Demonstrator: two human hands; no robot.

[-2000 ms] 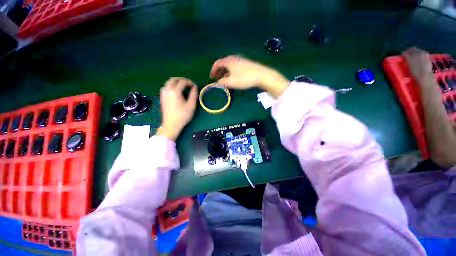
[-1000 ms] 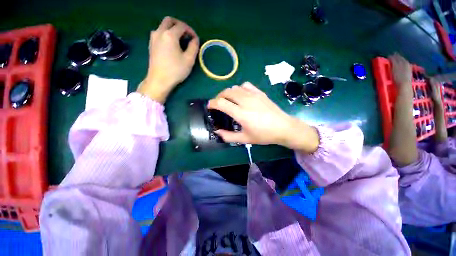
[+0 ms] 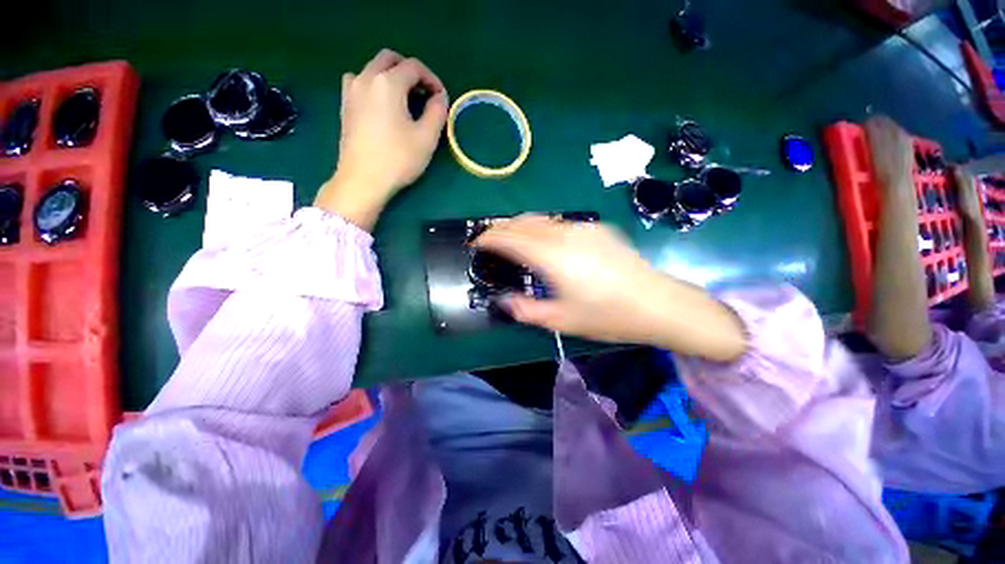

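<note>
My left hand [image 3: 386, 132] is raised over the mat left of the pale-yellow tape roll [image 3: 489, 133]. A small dark round piece [image 3: 419, 100] shows between its thumb and fingertips, probably a display module. My right hand [image 3: 579, 275], blurred, is over the test fixture [image 3: 449, 275]. Its thumb and fingers are around a black disc [image 3: 496, 271] at the socket; whether it grips the disc, and whether this is a module or the bare socket, I cannot tell. The hand hides most of the blue driver board. A white lead [image 3: 560, 346] shows below it.
Red trays stand at far left [image 3: 66, 331] and far right [image 3: 854, 209]. Clusters of black modules lie left [image 3: 190, 123] and right [image 3: 695, 198]. A white slip [image 3: 248, 207], a white scrap [image 3: 620, 160] and a blue disc [image 3: 797, 153] lie on the mat. Another person's arms are at right.
My right hand has come from behind the tape roll down onto the fixture and is still there, shifted slightly. My left hand stays beside the roll. The camera view has shifted.
</note>
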